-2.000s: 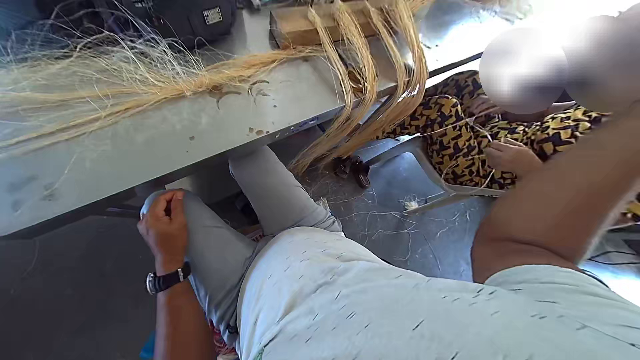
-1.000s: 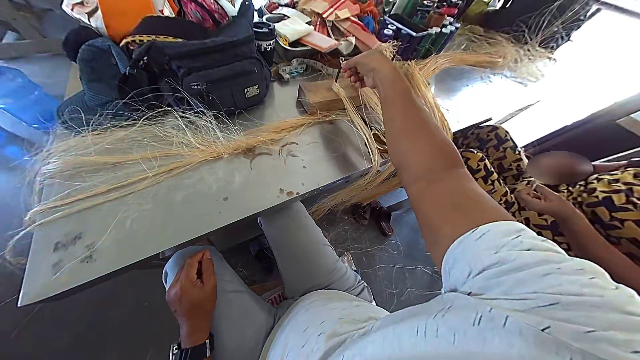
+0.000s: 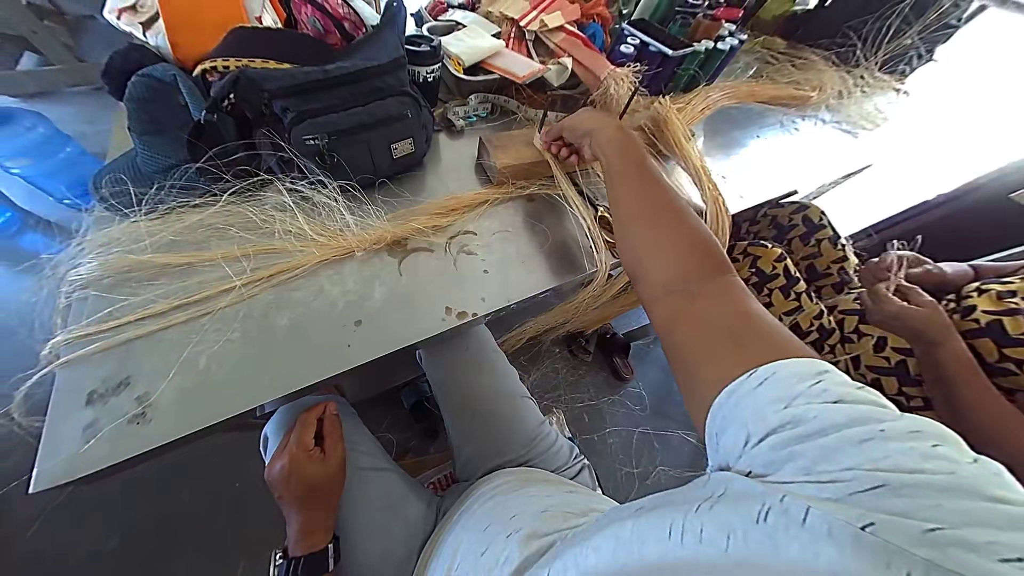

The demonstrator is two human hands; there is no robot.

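Note:
My left hand [image 3: 308, 468] rests on my knee below the table edge, thumb and fingertips together; whether something thin lies between them cannot be told. My right hand [image 3: 578, 140] reaches across the table and pinches the upper end of a strand of pale plant fiber [image 3: 582, 212], beside a brown box-like block [image 3: 508, 155]. The strand hangs down over the table's edge. More golden fiber bundles [image 3: 704, 172] lie to the right of the hand. A long loose bundle of fiber [image 3: 360, 240] is spread leftward over the grey table [image 3: 312, 336].
A dark bag [image 3: 344, 120], a black tumbler [image 3: 424, 68], a measuring tape [image 3: 480, 108] and thread spools [image 3: 696, 64] stand along the back. A co-worker's hands [image 3: 908, 292] hold thin fiber at the right. Scissors handles [image 3: 604, 220] show beside my forearm.
My right arm, off at the right two seconds ago, has reached over the table to the fibers. My left hand has stayed on the knee. The view has swung toward the table's back.

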